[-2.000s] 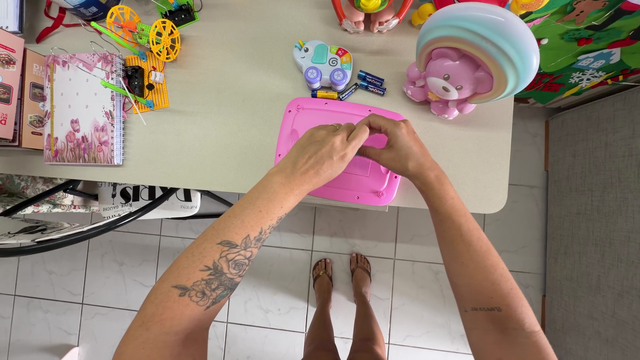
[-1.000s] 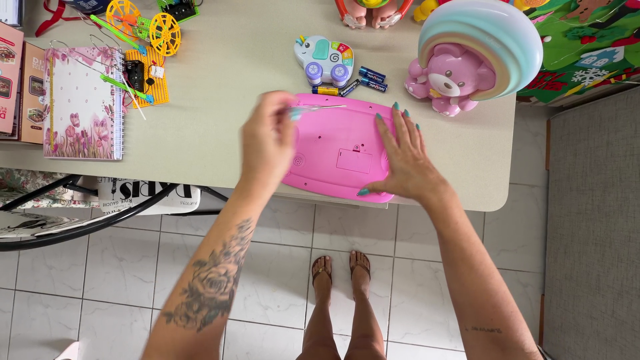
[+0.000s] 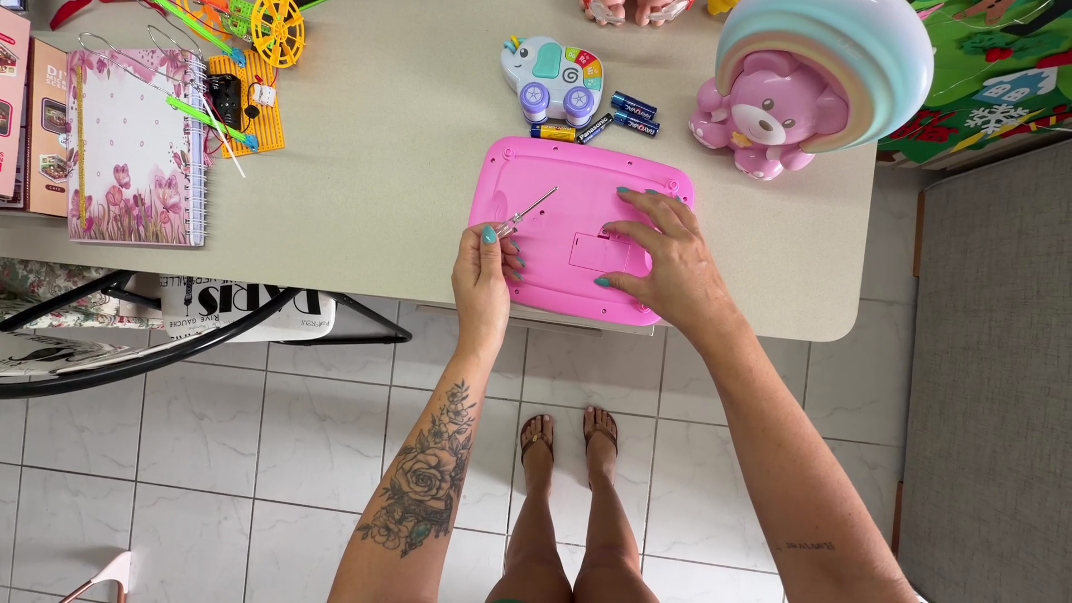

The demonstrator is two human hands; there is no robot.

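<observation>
A pink plastic toy (image 3: 536, 172) lies with its underside up at the table's front edge, its battery cover (image 3: 596, 251) in place. My left hand (image 3: 486, 272) holds a small screwdriver with a clear handle (image 3: 521, 216) over the toy's left part, its shaft pointing up and to the right. My right hand (image 3: 674, 251) rests on the toy's right part with fingers spread around the battery cover. Just behind the toy lie a yellow and blue battery (image 3: 553, 132), a Panasonic battery (image 3: 595, 128) and two blue Rayovac batteries (image 3: 635, 115), near a white elephant toy (image 3: 553, 79).
A pink bear lamp with a rainbow (image 3: 766, 109) stands at the back right. On the left are a spiral notebook (image 3: 134, 151) and a yellow-wheeled model (image 3: 251, 92). A black-framed chair (image 3: 251, 322) stands below the table's front edge. A grey upholstered surface (image 3: 988, 360) is at far right.
Two seconds ago both hands were together over the toy. They have since moved apart, and the screwdriver now shows in my left hand. My right fingers have come nearer the battery cover since one second ago.
</observation>
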